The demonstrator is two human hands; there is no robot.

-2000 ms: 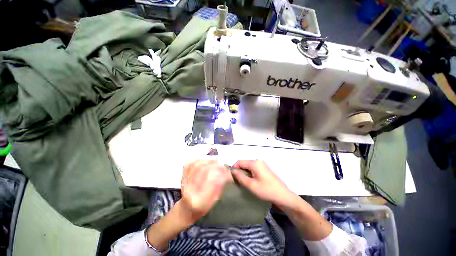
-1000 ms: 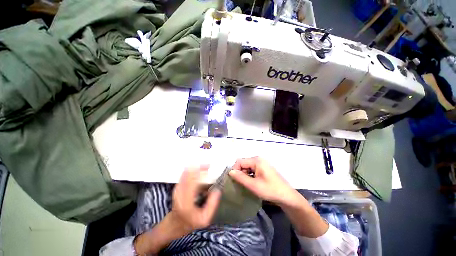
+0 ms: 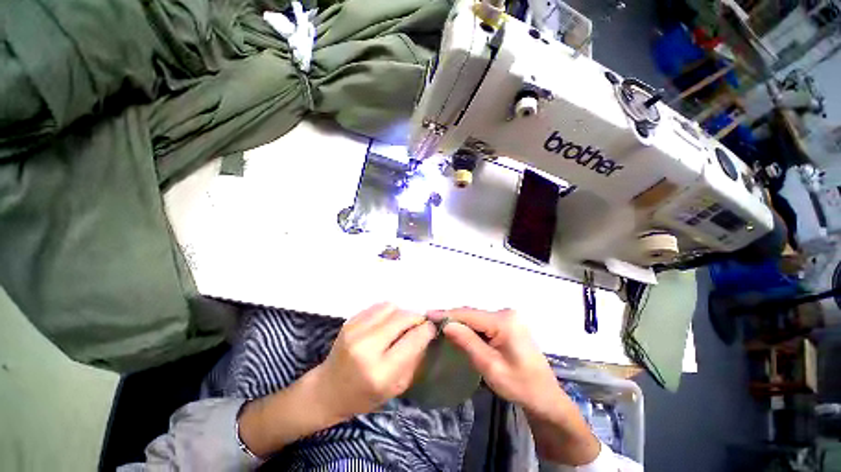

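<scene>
A green cut panel [image 3: 444, 376] hangs over my striped lap, below the table's front edge. My left hand [image 3: 380, 355] pinches its top edge from the left. My right hand [image 3: 503, 355] pinches the same edge from the right. The fingertips of both hands nearly meet at the edge, and the fingers hide part of it. The white brother sewing machine [image 3: 590, 138] stands beyond, with its lit needle area [image 3: 420, 189] over the metal plate [image 3: 380, 195]. No cloth shows under the needle.
A large green garment piece [image 3: 83, 212], bunched by a white tie [image 3: 300, 37], lies at left. A phone [image 3: 535, 217] lies under the machine arm, with thread snips [image 3: 590, 302] to its right. Green panels [image 3: 666, 323] hang at the right edge. A plastic bin [image 3: 627, 392] stands below.
The view has tilted and shifted. My left hand was apart from the panel's top corner and blurred; it now pinches the edge close to my right hand. The panel still hangs from my fingers.
</scene>
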